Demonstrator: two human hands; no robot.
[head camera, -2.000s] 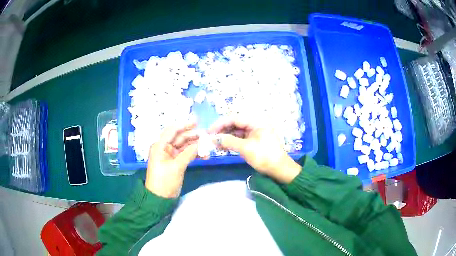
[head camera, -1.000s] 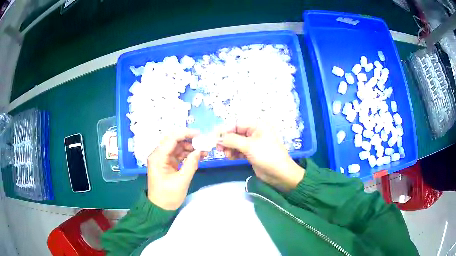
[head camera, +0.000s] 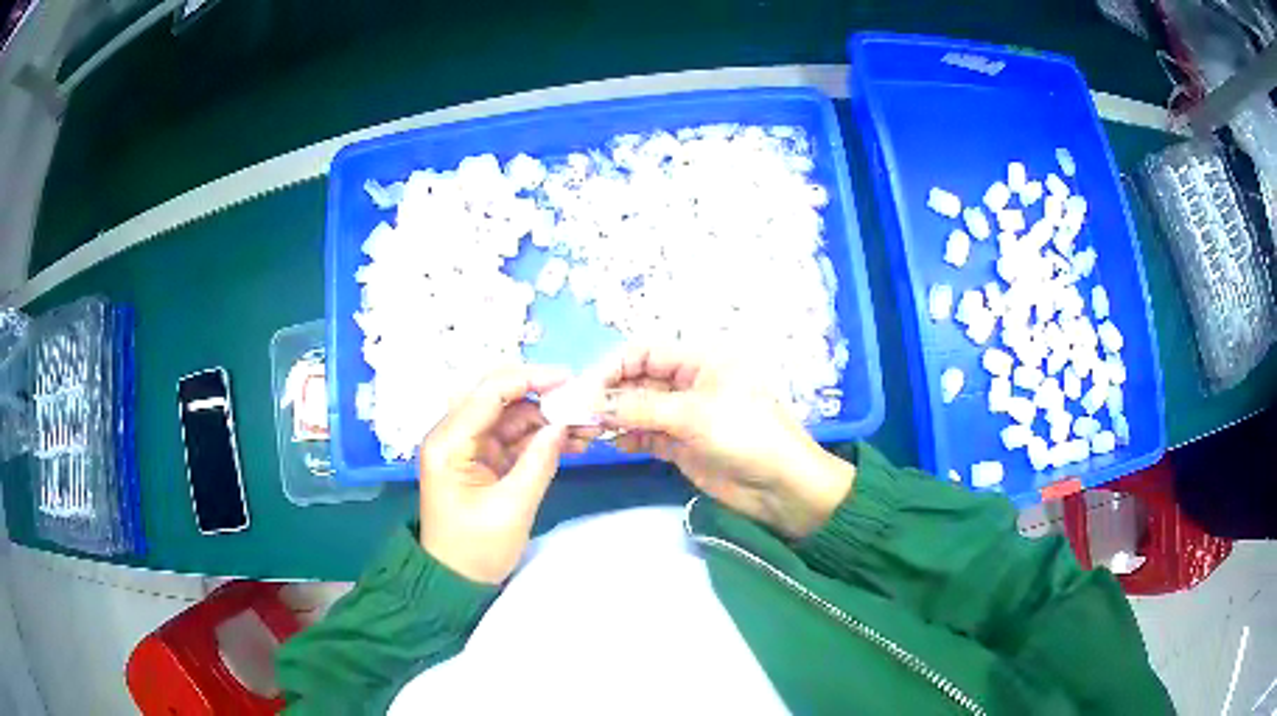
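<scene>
My left hand (head camera: 490, 455) and my right hand (head camera: 707, 427) meet over the near edge of the wide blue tray (head camera: 336, 301). Their fingertips pinch a small white part (head camera: 571, 403) between them. Glare and fingers hide its details, and I cannot tell whether it is one piece or two. White housings (head camera: 441, 287) are heaped in the tray's left half and white mating pieces (head camera: 714, 231) in its right half. Blue floor shows between the heaps. Smooth white units (head camera: 1036, 329) lie loosely in the narrower blue tray (head camera: 910, 126) at the right.
A clear plastic box (head camera: 305, 420) and a black smartphone (head camera: 213, 450) lie left of the wide tray. Clear blister trays stand at the far left (head camera: 77, 420) and far right (head camera: 1211, 259). Red stools (head camera: 203, 657) are below the bench.
The hands stay together over the tray's near edge. The fingers of my right hand have shifted slightly around the white part. The camera view has moved a little.
</scene>
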